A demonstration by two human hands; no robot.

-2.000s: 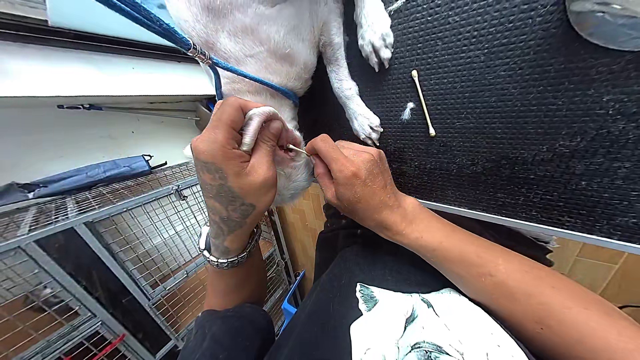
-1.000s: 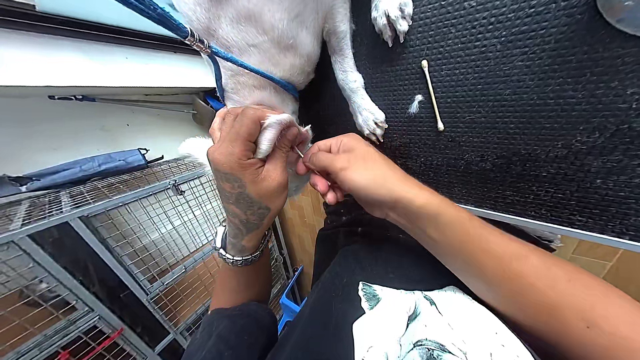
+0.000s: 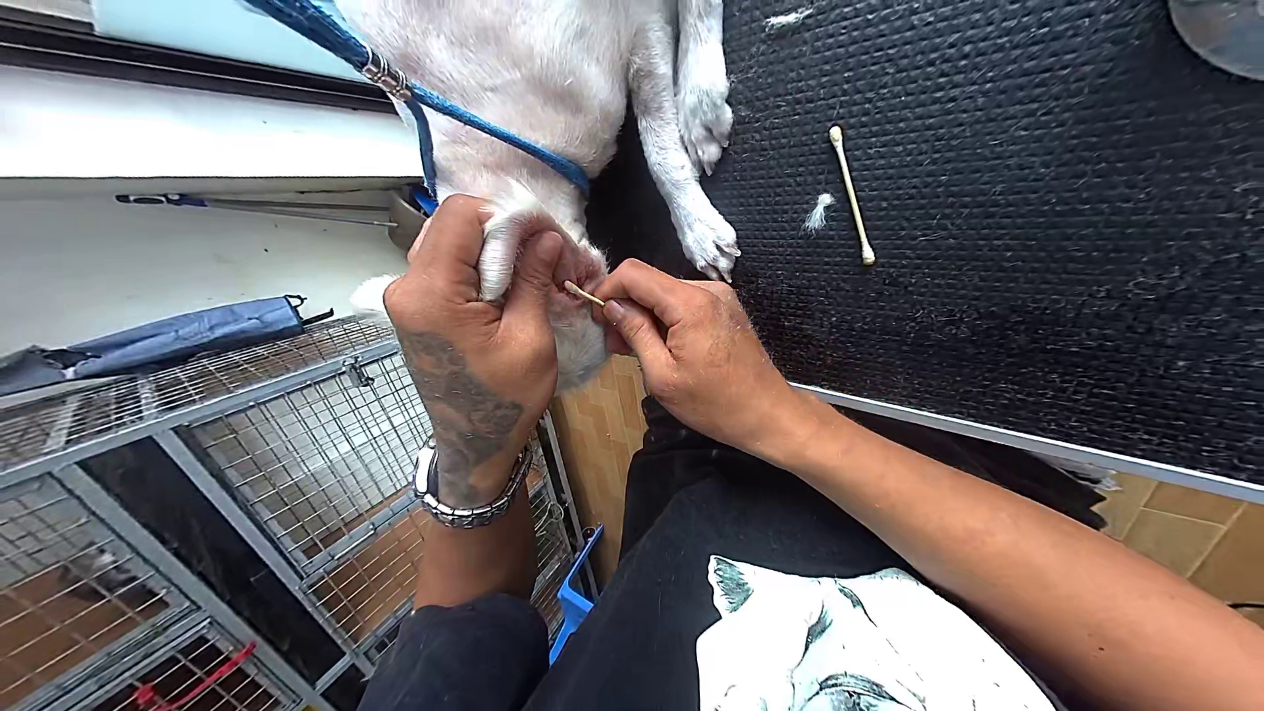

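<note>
A white short-haired dog (image 3: pixel 523 79) is on a black textured table, a blue cord lead (image 3: pixel 504 138) around its neck. My left hand (image 3: pixel 479 326) grips the dog's ear flap (image 3: pixel 502 252), folding it back so the pink inner ear shows. In my right hand (image 3: pixel 691 346), thumb and forefinger pinch a cotton swab (image 3: pixel 585 294), whose tip is at the inner ear. A second cotton swab (image 3: pixel 851 196) lies on the table beside a small tuft of white hair (image 3: pixel 819 212). The dog's face is mostly hidden by my hands.
The black table's pale edge (image 3: pixel 1027 444) runs before my body. Wire cages (image 3: pixel 326 464) stand at the lower left, with a folded blue umbrella (image 3: pixel 197 336) on top. A round clear object (image 3: pixel 1224 30) sits at the top right, and a blue plastic thing (image 3: pixel 575 592) is below.
My right hand has brought the swab back to the ear opening, after holding it slightly farther off one second ago. My left hand keeps hold of the ear flap.
</note>
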